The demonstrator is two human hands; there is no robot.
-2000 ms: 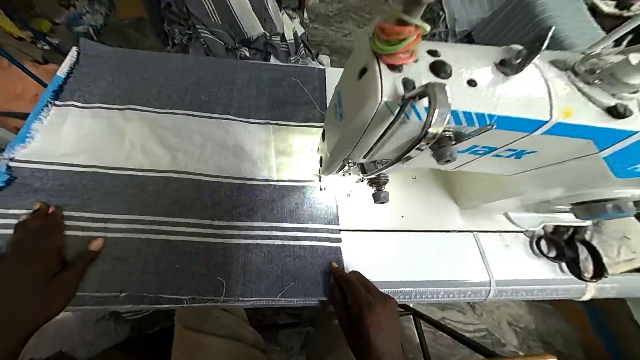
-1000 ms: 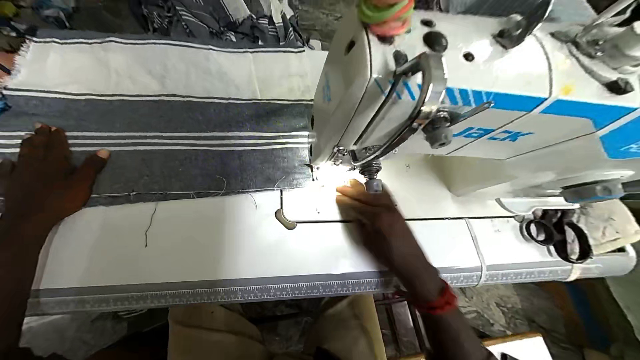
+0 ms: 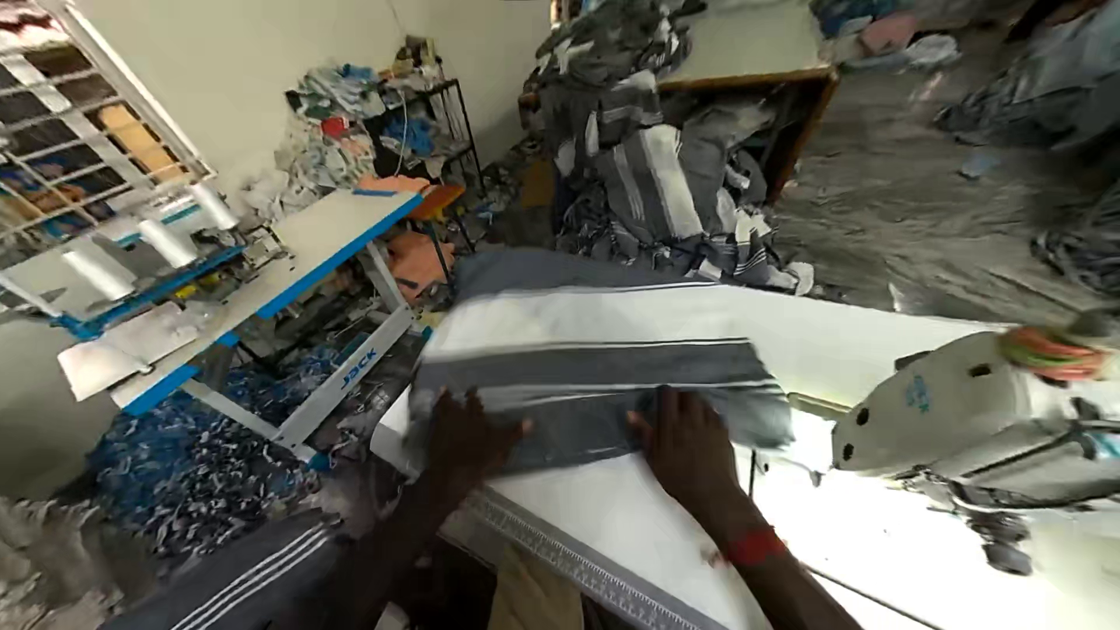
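A dark grey cloth with white stripes [image 3: 595,367] lies on the white sewing table, to the left of the sewing machine [image 3: 945,411]. On its near left part rests my left hand [image 3: 468,437], thumb spread to the right. My right hand [image 3: 691,442], with a red band at the wrist, presses on the cloth near its right side. Whether the fingers of either hand pinch the fabric is not clear, as motion blurs the picture. The presser foot area is brightly lit and stands to the right of the cloth.
A measuring tape [image 3: 569,547] runs along the table's near edge. At the left stands another sewing table [image 3: 324,236] with thread cones [image 3: 166,243]. Piled striped cloth [image 3: 656,175] lies beyond the table, and scraps [image 3: 210,446] cover the floor at the left.
The view has swung up and left. The cloth has moved left, away from the machine's needle area. My right hand has gone from beside the needle onto the cloth.
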